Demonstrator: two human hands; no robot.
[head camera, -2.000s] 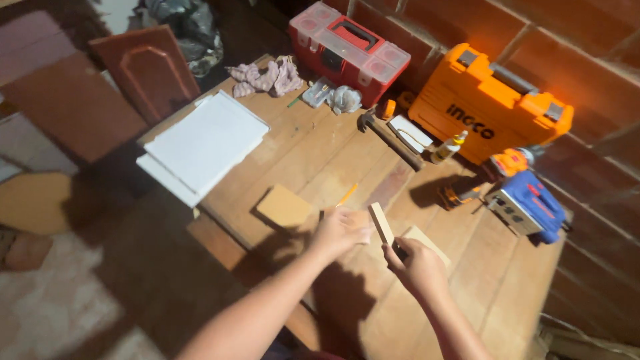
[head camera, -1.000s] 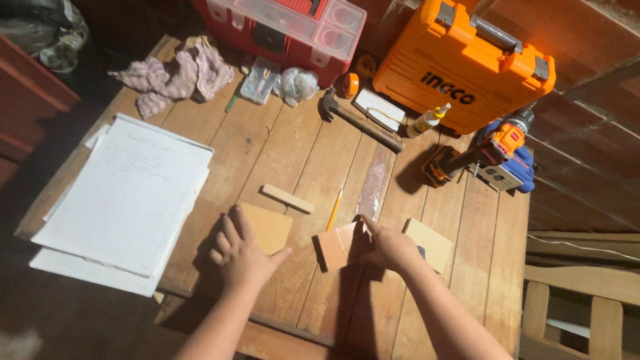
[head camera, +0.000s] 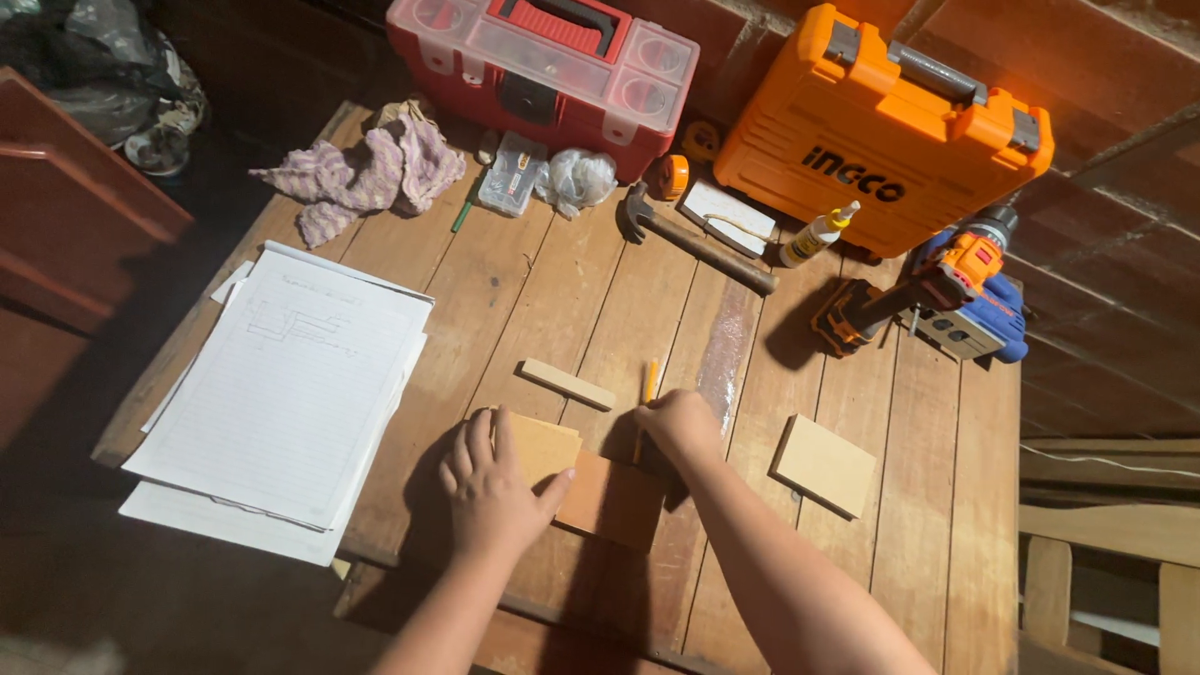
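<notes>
My left hand (head camera: 497, 492) lies with spread fingers on a light square wooden piece (head camera: 544, 448). A reddish-brown flat piece (head camera: 611, 502) sits against it, on its right. My right hand (head camera: 682, 427) has its fingers closed around a yellow pencil (head camera: 652, 377), whose one end sticks up past the fingertips; how firmly it is gripped is partly hidden. Above the left hand a narrow wooden strip (head camera: 567, 384) rests on the wooden table (head camera: 525, 281). Another light square piece (head camera: 825, 466) lies to the right of my right forearm.
Lined paper sheets with a sketch (head camera: 291, 394) lie at left. Along the back are a cloth (head camera: 375, 173), a red toolbox (head camera: 553, 84), a claw hammer (head camera: 703, 246), a glue bottle (head camera: 817, 234), an orange case (head camera: 881, 141), a cordless drill (head camera: 914, 281) and a blue power tool (head camera: 984, 319).
The reddish-brown piece now lies beside the light square under my left hand. My right hand has left that piece and moved to the pencil. The narrow strip, in hand two seconds ago, rests on the table.
</notes>
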